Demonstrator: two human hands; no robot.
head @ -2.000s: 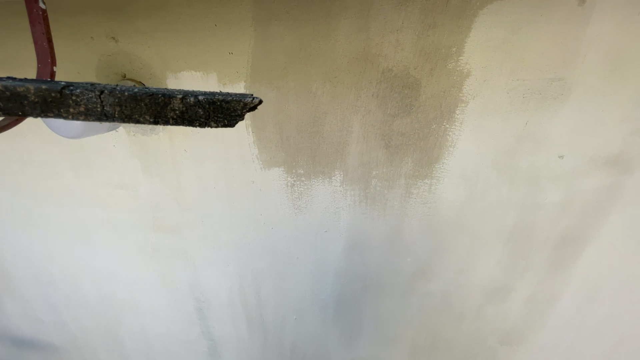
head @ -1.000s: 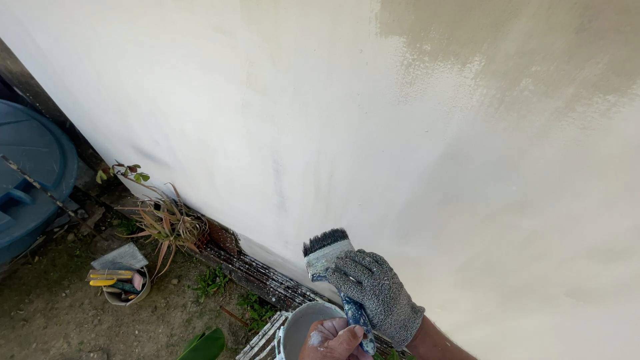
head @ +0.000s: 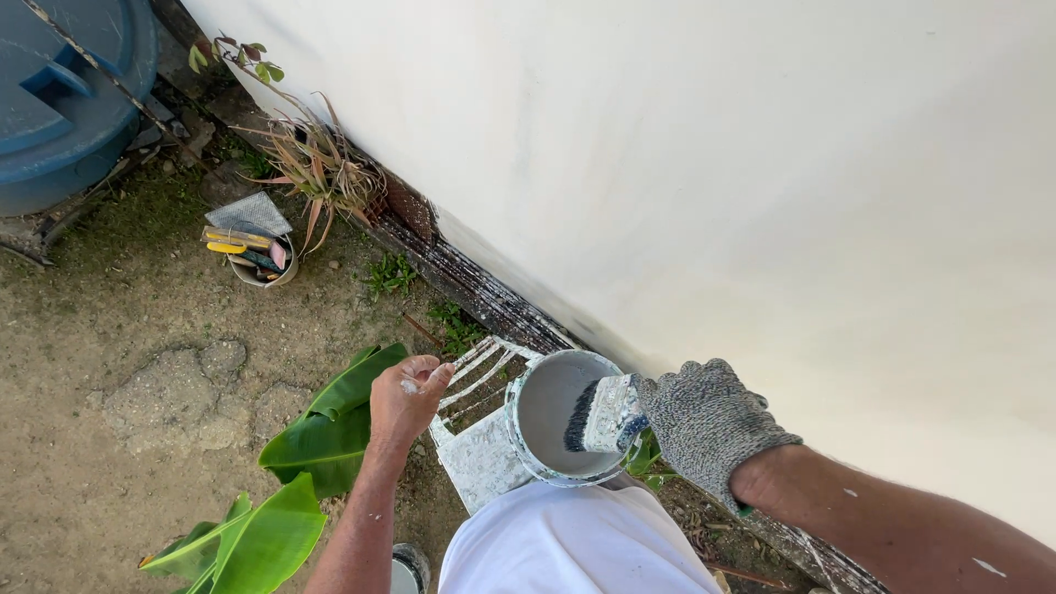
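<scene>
My right hand (head: 711, 425), in a grey speckled knit glove, grips a wide paintbrush (head: 609, 414) whose dark bristles point left, over the mouth of a paint-spattered bucket (head: 513, 412). Pale grey-white paint shows inside the bucket. My bare left hand (head: 410, 389), with a white paint smear on it, is raised left of the bucket with its fingers curled; whether it holds anything thin cannot be told. Beneath and left of the bucket is a paint-covered white chair (head: 483, 460) with a slatted back. The pale painted wall (head: 701, 181) fills the upper right.
A small tub of tools (head: 289, 268) stands on the dirt ground. A spiky potted plant (head: 326, 169) is by the wall's foot, near a large blue lidded tank (head: 70, 99). Broad green leaves (head: 330, 441) rise left of the chair. Another container (head: 404, 569) is at the bottom edge.
The view has swung down and left from the wall. My hands, close together at the brush one second ago, are now apart, with the brush over the bucket and my left hand left of it.
</scene>
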